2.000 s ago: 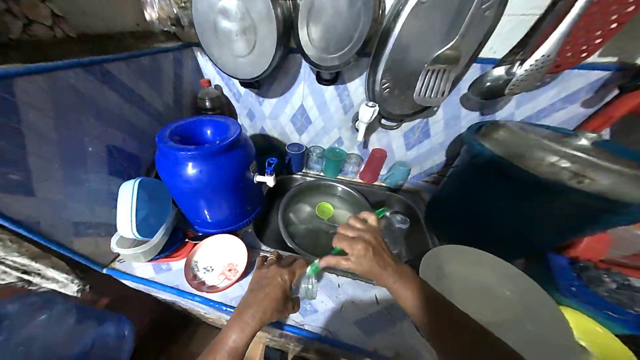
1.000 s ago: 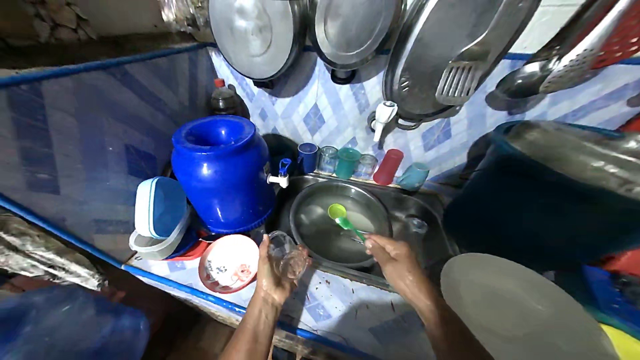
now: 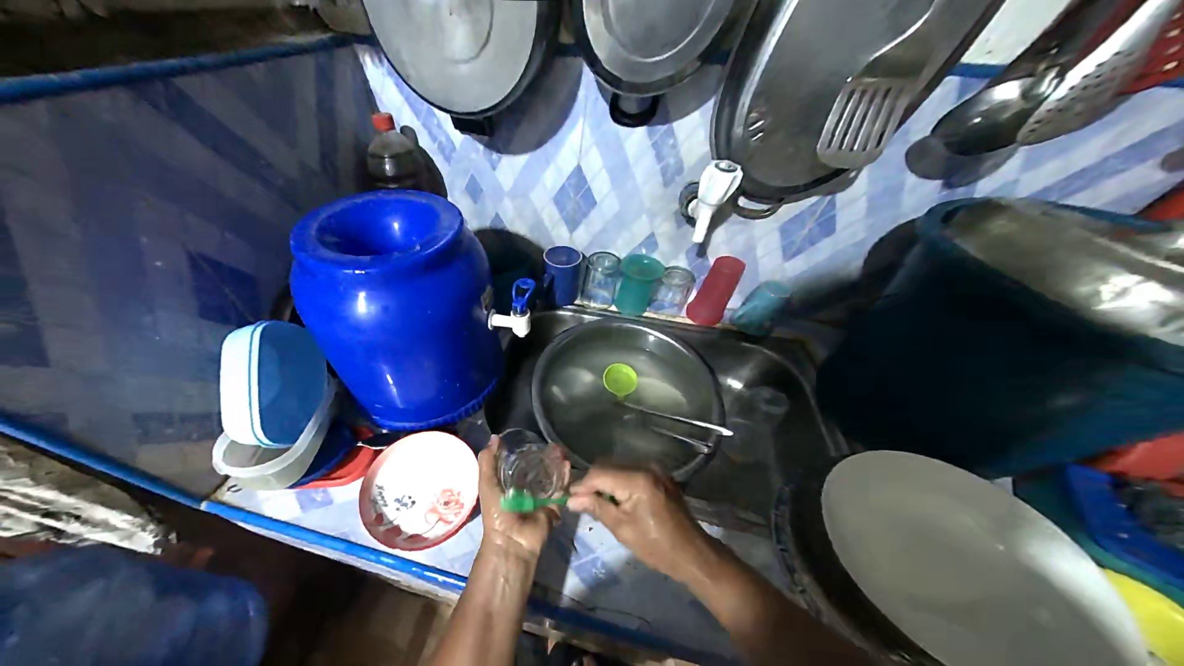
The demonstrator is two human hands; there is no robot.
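A clear drinking glass [image 3: 531,465] is held in my left hand [image 3: 511,518], in front of the sink's near left corner. My right hand [image 3: 638,511], slightly blurred, grips a small green spoon [image 3: 534,501] whose bowl lies against the glass's near side. Just beyond my hands, a round metal basin [image 3: 592,351] of water sits in the steel sink [image 3: 800,388]. A lime-green scoop [image 3: 620,379] and thin metal utensils [image 3: 680,419] are in the basin. Another clear glass [image 3: 766,404] sits in the sink to the basin's right.
A blue water container [image 3: 398,324] with a spigot [image 3: 516,314] stands left of the sink. A red-rimmed plate [image 3: 425,490] and stacked plastic tubs [image 3: 277,388] lie left. Several cups [image 3: 640,282] line the back ledge below a white faucet [image 3: 714,194]. A large pale lid [image 3: 962,564] lies right.
The green spoon has moved from over the basin to the glass in my left hand. Two seconds ago the glass lay lower, and my right hand was over the basin's near edge.
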